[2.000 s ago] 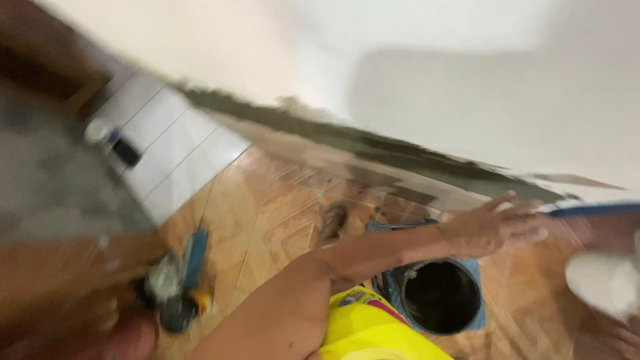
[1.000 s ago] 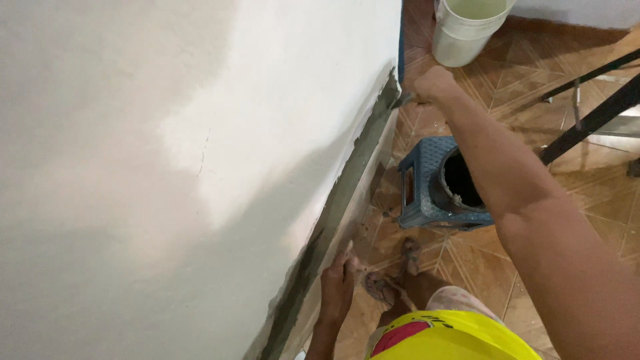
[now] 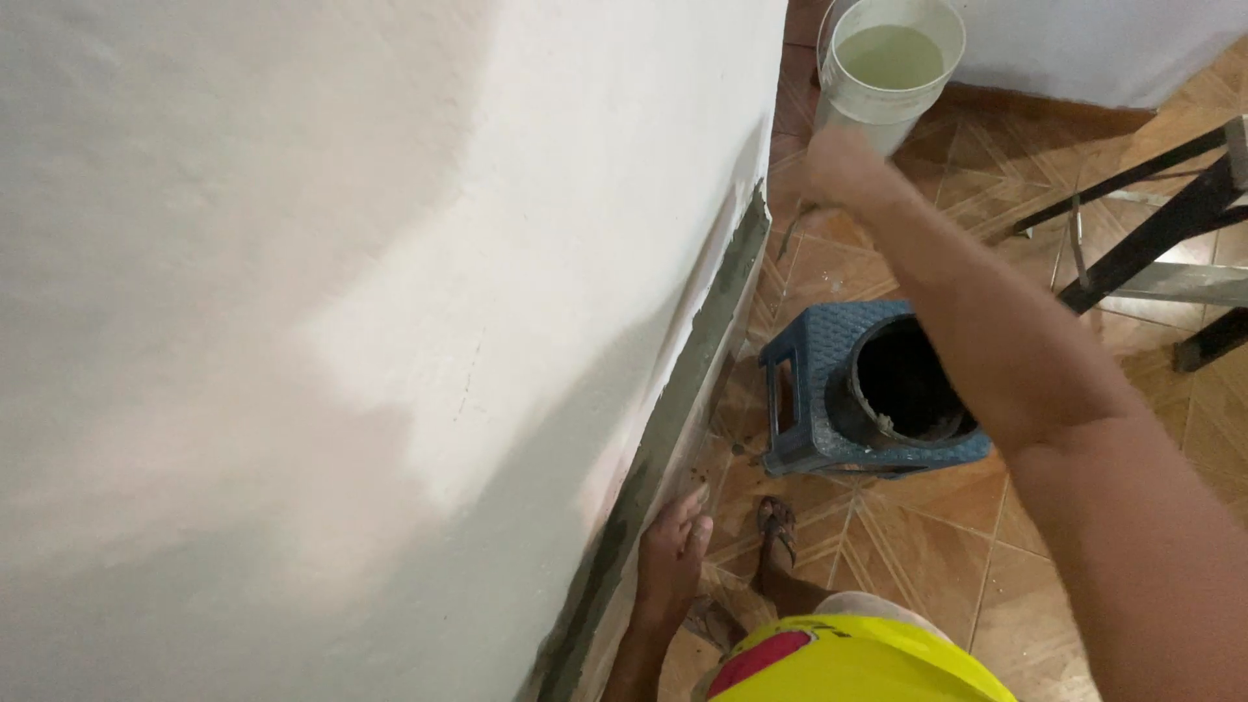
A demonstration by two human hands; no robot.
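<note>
My right hand [image 3: 840,174] is closed on a small metal tool, apparently a trowel or putty knife [image 3: 792,232], whose thin blade points down just beyond the wall's corner. A strip of grey mortar [image 3: 682,390] runs along the base of the white wall [image 3: 526,244], above the baseboard. Low on the wall, my left hand [image 3: 675,541] rests by the baseboard with its fingers apart, holding nothing. Below my right forearm, a black bucket [image 3: 858,400] with mortar on its rim stands on a blue plastic stool [image 3: 817,341].
A white bucket of cloudy liquid [image 3: 889,58] stands on the tiled floor [image 3: 907,546] past the corner. Dark metal legs [image 3: 1150,234] of a stand or ladder are at the right. Another wall [image 3: 1092,49] is at the top right. My sandalled foot [image 3: 777,522] is near the stool.
The view has swung round strongly since two seconds ago. Since one second ago, my right hand with the tool has moved off the end of the mortar strip, out past the corner.
</note>
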